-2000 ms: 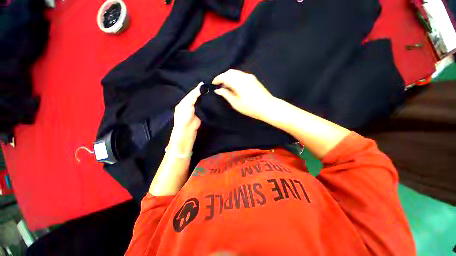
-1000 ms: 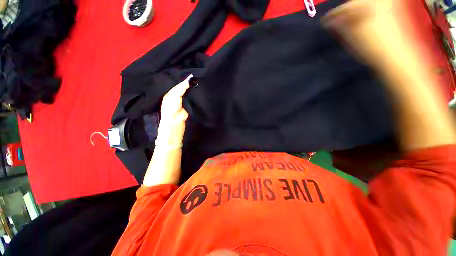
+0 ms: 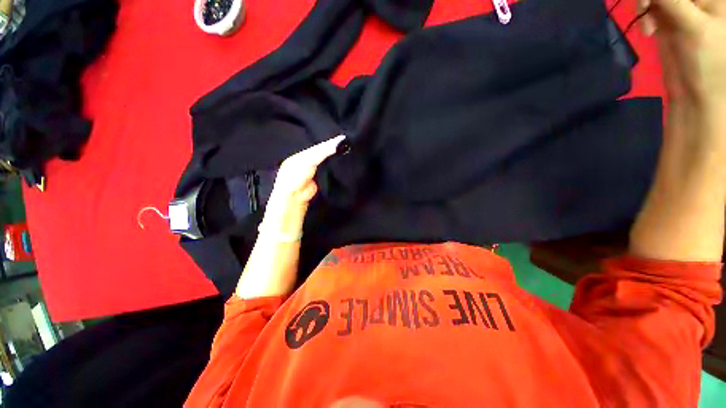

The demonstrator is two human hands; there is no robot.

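Note:
The black coat [image 3: 478,127] lies spread across the red table. My left hand [image 3: 294,185] pinches the coat's edge at its middle, beside a small round dark button [image 3: 344,148] at the fingertips. My right hand [image 3: 694,40] is raised far out at the top right, cut off by the picture's edge. Its fingertips are together on a thin dark thread [image 3: 629,25], which shows as a loop over the coat's far end. No needle can be made out. Pink and white snips [image 3: 501,10] lie at the coat's upper edge.
A white tub [image 3: 220,17] of dark buttons stands on the red cloth [image 3: 151,88] at the upper left. Dark garments [image 3: 52,88] are piled at the far left. A hanger hook [image 3: 151,213] and white tag [image 3: 180,216] stick out at the collar. Green floor shows below the coat.
My right hand has left the button area and swung far out to the upper right with the thread. My left hand still pinches the coat by the button. The view has shifted slightly.

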